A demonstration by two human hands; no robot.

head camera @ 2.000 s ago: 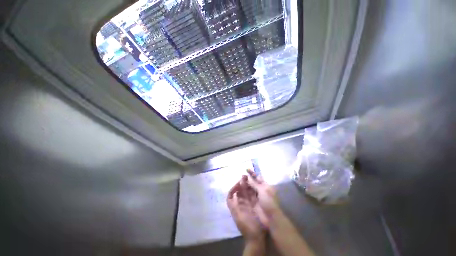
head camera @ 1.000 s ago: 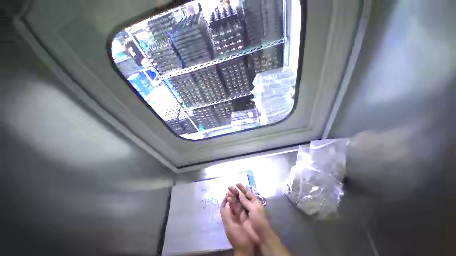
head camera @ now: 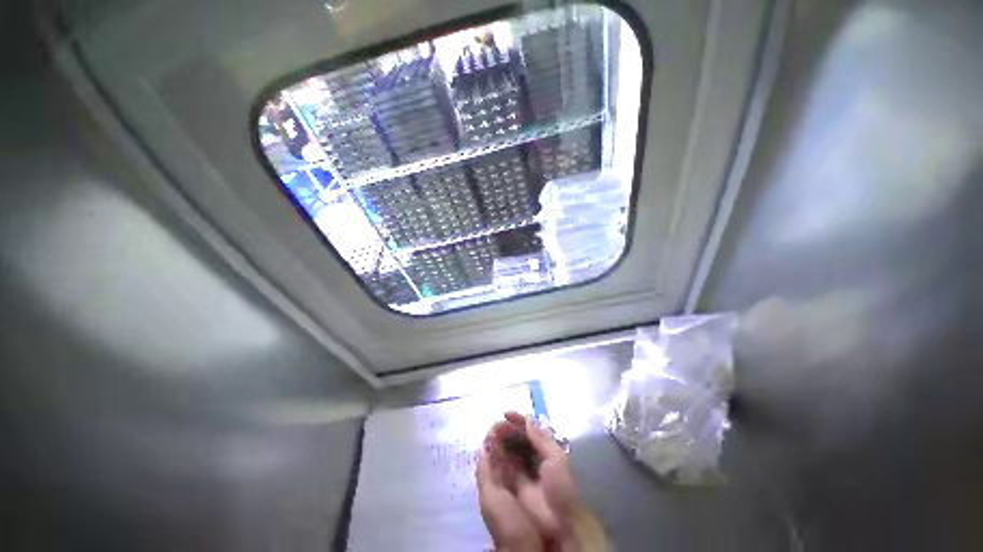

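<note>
My left hand (head camera: 502,494) and my right hand (head camera: 555,483) are pressed side by side, cupped with palms up and fingers curled, at the bottom centre. A small dark part (head camera: 522,447) shows in the hollow between them; its shape is blurred and partly hidden by the fingers. The hands are over the right side of a white paper sheet (head camera: 415,474) on the metal floor. A blue-edged item (head camera: 538,401) lies just beyond the fingertips.
A crumpled clear plastic bag (head camera: 677,415) lies right of my hands. Steel walls (head camera: 140,356) stand on both sides. The pass box door (head camera: 517,334) ahead has a rounded window, with racks of dark trays behind it. Bright glare covers the floor near the door.
The view has shifted, so the window and bag sit lower. My hands, earlier at different angles with fingers extended, are now closer together and more cupped, with the dark part clearer between them.
</note>
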